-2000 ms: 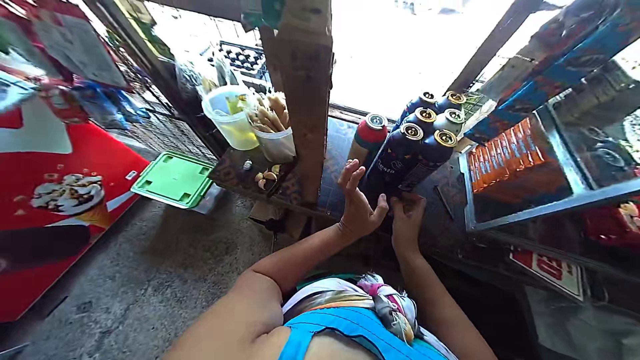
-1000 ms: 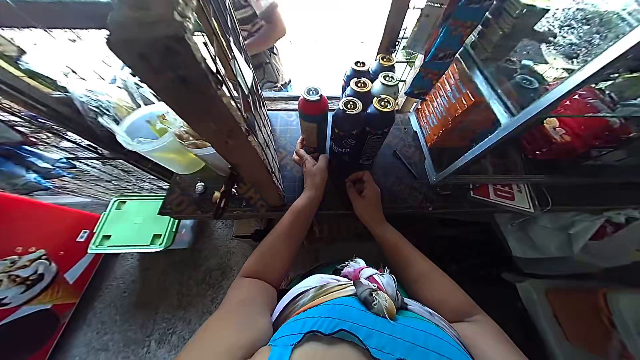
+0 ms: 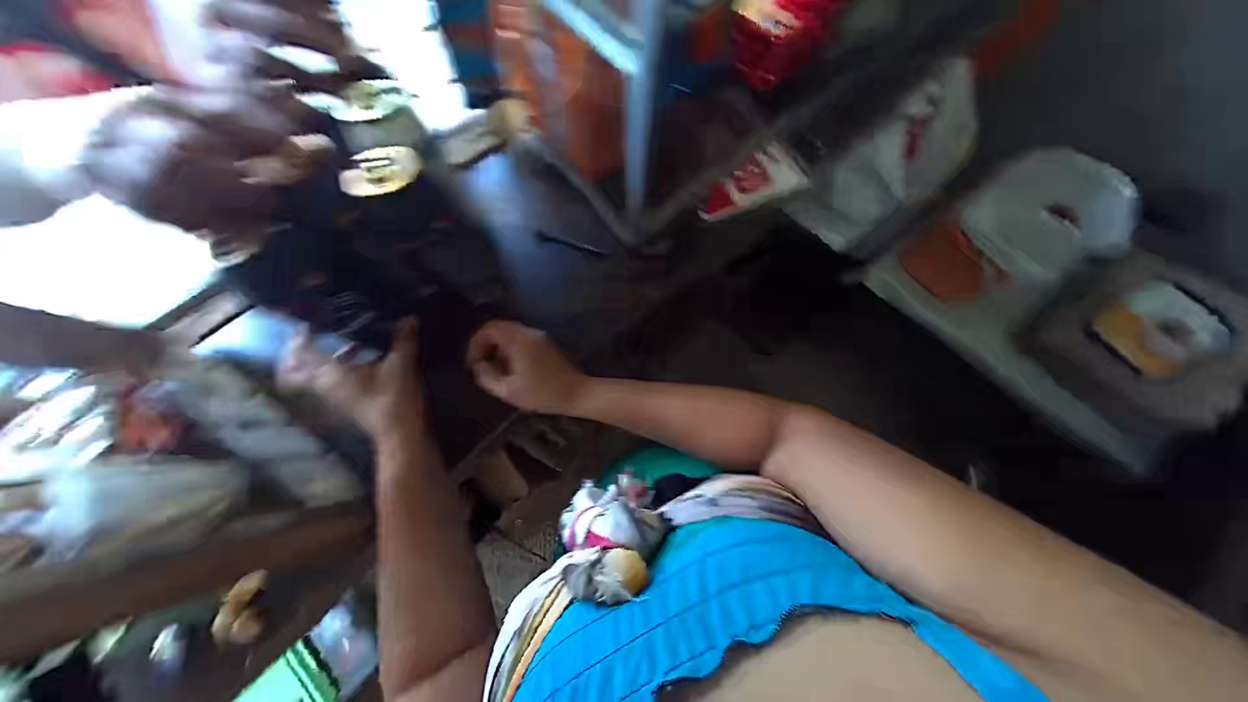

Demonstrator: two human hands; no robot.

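Several dark bottles or cans with gold-coloured tops (image 3: 380, 171) stand close together on the counter at upper left, blurred. Another person's hand (image 3: 175, 166) reaches in from the left over their tops. My left hand (image 3: 356, 380) is at the near left side of the group, thumb raised; blur hides whether it grips one. Just right of the group's base is my right hand (image 3: 522, 366), its fingers curled; whether anything is in them cannot be told. The red-topped container of the earlier frames cannot be made out.
A metal-framed display case (image 3: 639, 127) stands beyond the counter's right part, where a thin dark stick-like item (image 3: 570, 242) lies. Shelving with a pale lid-like object (image 3: 1053, 210) is at right. A green plastic lid (image 3: 288, 678) shows at lower left.
Another person's hand has come in over the container tops. My left hand, beside the red-topped container one second ago, is now at the dark group's near side. The view has swung strongly.
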